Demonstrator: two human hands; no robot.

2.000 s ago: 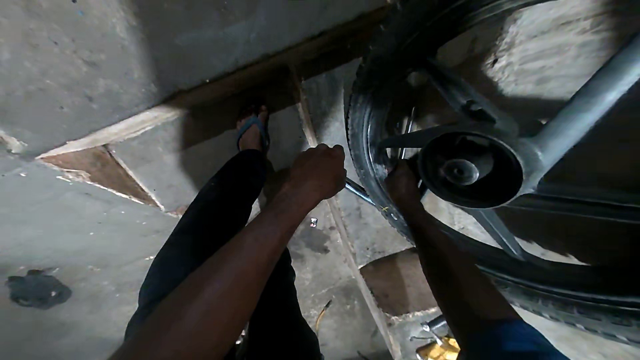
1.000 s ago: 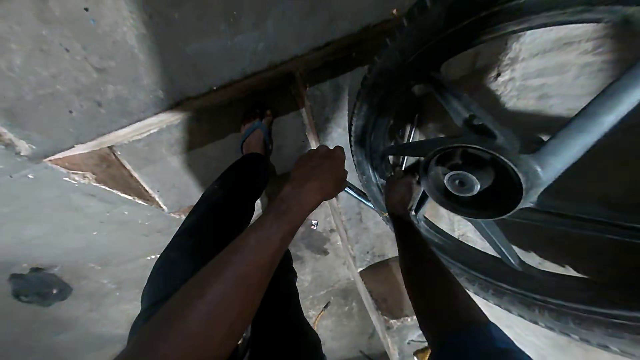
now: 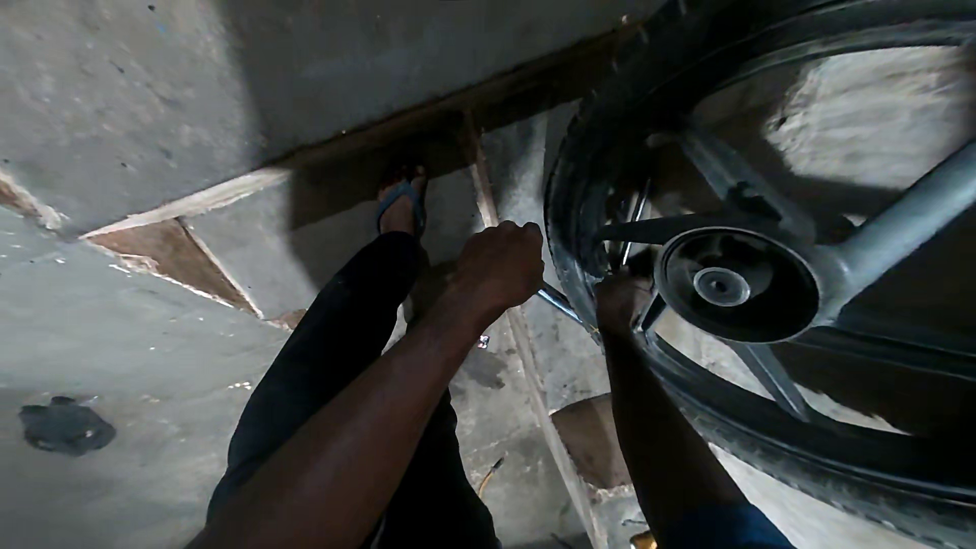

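A black-tyred motorcycle wheel point(image 3: 808, 259) with grey cast spokes and an open round hub point(image 3: 738, 285) fills the right side. My left hand point(image 3: 503, 263) is closed around the end of a shiny metal bar point(image 3: 560, 303), which runs down and right to the tyre's near edge. My right hand point(image 3: 624, 297) reaches in beside the hub, between spokes; its fingers are mostly hidden. A thin metal rod point(image 3: 634, 225) stands just above that hand, inside the rim. Whether my right hand grips the rod or the bar cannot be told.
My sandalled foot point(image 3: 402, 200) rests on the concrete floor point(image 3: 335, 244) by a raised ledge point(image 3: 427, 53). A dark crumpled thing point(image 3: 67, 425) lies at the far left. A small shiny piece point(image 3: 483, 341) is on the floor, with a yellow object point(image 3: 643, 540) at the bottom edge.
The yellow object at the bottom shows less than two seconds ago as the view has shifted slightly. My left hand keeps its closed hold on the bar.
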